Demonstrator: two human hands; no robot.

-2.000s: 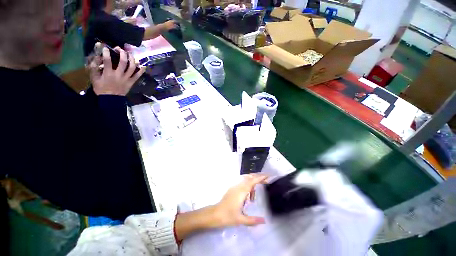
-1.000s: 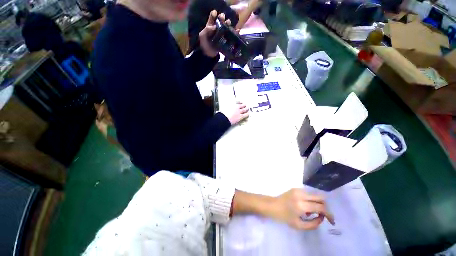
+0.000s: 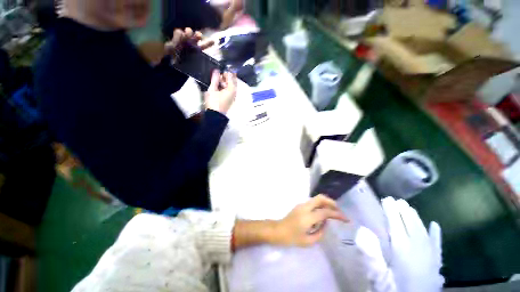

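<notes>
My left hand (image 3: 305, 223) is bare and rests low over the white bench, fingers bent; whether it touches a small thing under the fingers cannot be told. My right hand (image 3: 402, 245), in a white glove, is at the lower right, fingers spread, with nothing seen in it. Two open retail boxes with raised white flaps stand just beyond my left hand, the near box (image 3: 342, 165) in front of the far box (image 3: 328, 128). A bagged unit (image 3: 407, 174) in cloudy wrap stands on the green belt beside the near box. The picture is blurred.
A person in dark clothing (image 3: 125, 114) stands at the left, holding a black box (image 3: 196, 64). More bagged units (image 3: 325, 85) stand further along the belt (image 3: 462, 197). A large open carton (image 3: 439, 63) and a red surface (image 3: 456, 117) lie beyond it. White bench (image 3: 259, 171) runs between.
The gloved right hand has come into view at the lower right. My left hand sits further left in the picture. The person at the left now has both hands at the black box.
</notes>
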